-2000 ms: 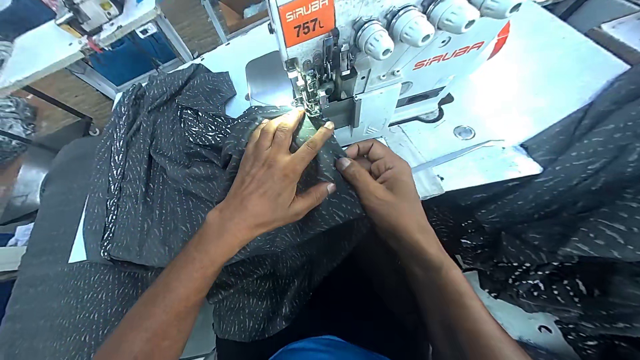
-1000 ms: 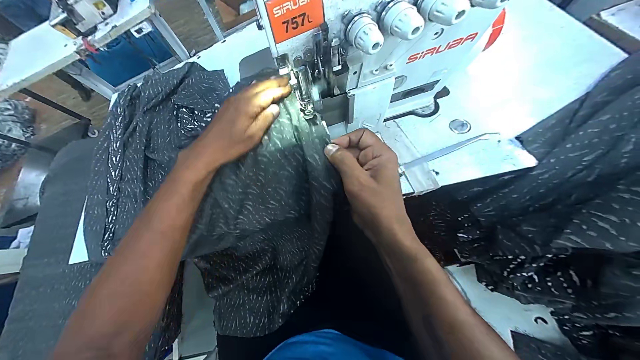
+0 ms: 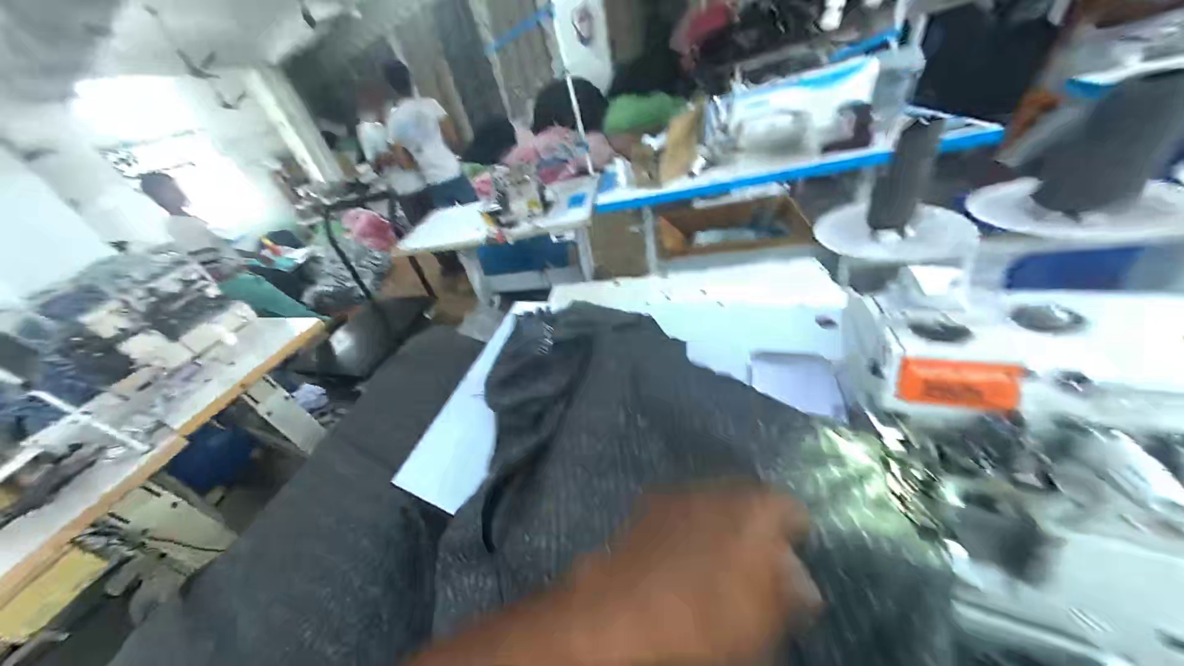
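Note:
Dark grey flecked fabric (image 3: 629,425) lies over the white machine table and runs to the needle area of a white Siruba overlock sewing machine (image 3: 962,333), where a lamp lights its edge. My left hand (image 3: 712,555) is a blur low in the middle, over the fabric and left of the needle area. Its fingers look bent, and whether they grip the cloth cannot be told. My right hand is outside the view.
Thread cones on round white holders (image 3: 893,222) stand behind the machine. More dark fabric (image 3: 314,499) hangs at the left, near a wood-edged table (image 3: 222,388). Farther back are blue-edged tables (image 3: 795,171) and people standing, one in a white top (image 3: 421,139).
The view has swung up and to the left, bringing the room in. My right hand, at the cloth by the machine a second ago, has left the view. My left hand has come away from the needle area.

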